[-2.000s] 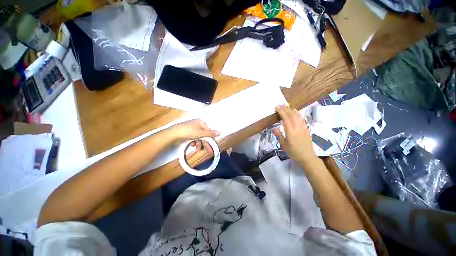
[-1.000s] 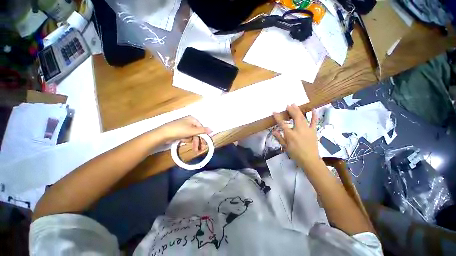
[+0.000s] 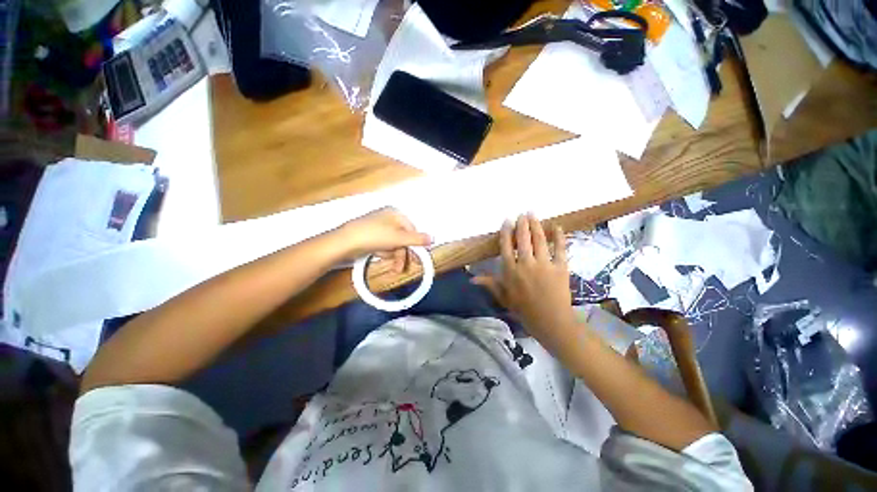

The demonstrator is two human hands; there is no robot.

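A long white strip point(image 3: 538, 183) lies along the near edge of the wooden table. My left hand point(image 3: 387, 240) is at the strip's near edge, its fingers closed on a white tape roll point(image 3: 362, 288) that hangs below the hand, its open centre showing. My right hand point(image 3: 532, 274) lies with fingertips flat on the strip's near edge, right of the roll. Its fingers are extended and it holds nothing that I can see. Any tape along the strip's edge is too small to tell.
Behind the strip are a black smartphone point(image 3: 433, 117) on white paper, black-handled scissors point(image 3: 615, 40) and a clear plastic bag point(image 3: 322, 48). A calculator point(image 3: 154, 72) is back left, printed sheets point(image 3: 77, 216) are at the left. White offcuts point(image 3: 707, 245) lie below the table at the right.
My right hand has moved left along the strip's near edge, away from its right end and closer to my left hand. The view has shifted, so the table things appear farther right.
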